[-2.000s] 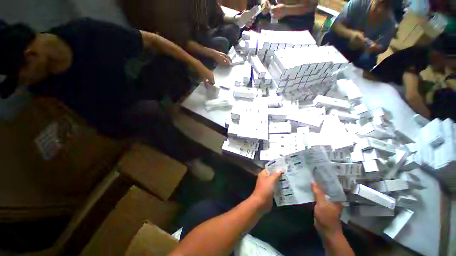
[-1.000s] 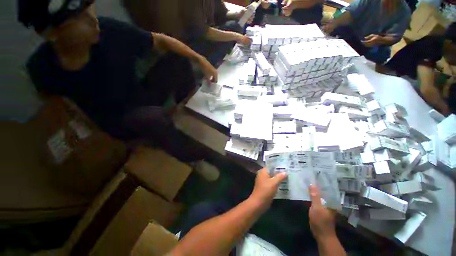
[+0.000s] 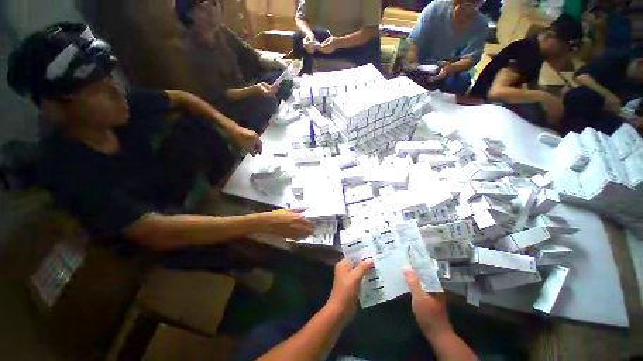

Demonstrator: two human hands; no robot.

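Observation:
A white instruction leaflet (image 3: 388,264) with dark text blocks is spread open in front of me, at the near edge of the table. My left hand (image 3: 347,283) grips its left side with the thumb on top. My right hand (image 3: 427,302) grips its lower right side, thumb on top. Loose small white cartons (image 3: 504,261) lie in a heap just beyond and to the right of the leaflet. The fingers under the leaflet are hidden.
Stacked cartons (image 3: 381,106) stand behind the heap, and another stack (image 3: 599,166) stands at the right on the white table cover (image 3: 599,282). A person (image 3: 106,176) at the left reaches a hand to the heap. Brown boxes (image 3: 180,300) are at lower left. Several people sit behind.
The view has shifted, showing more of the people behind. The person at the left has stretched an arm to the heap's near left edge. My hands still hold the open leaflet, now more tilted.

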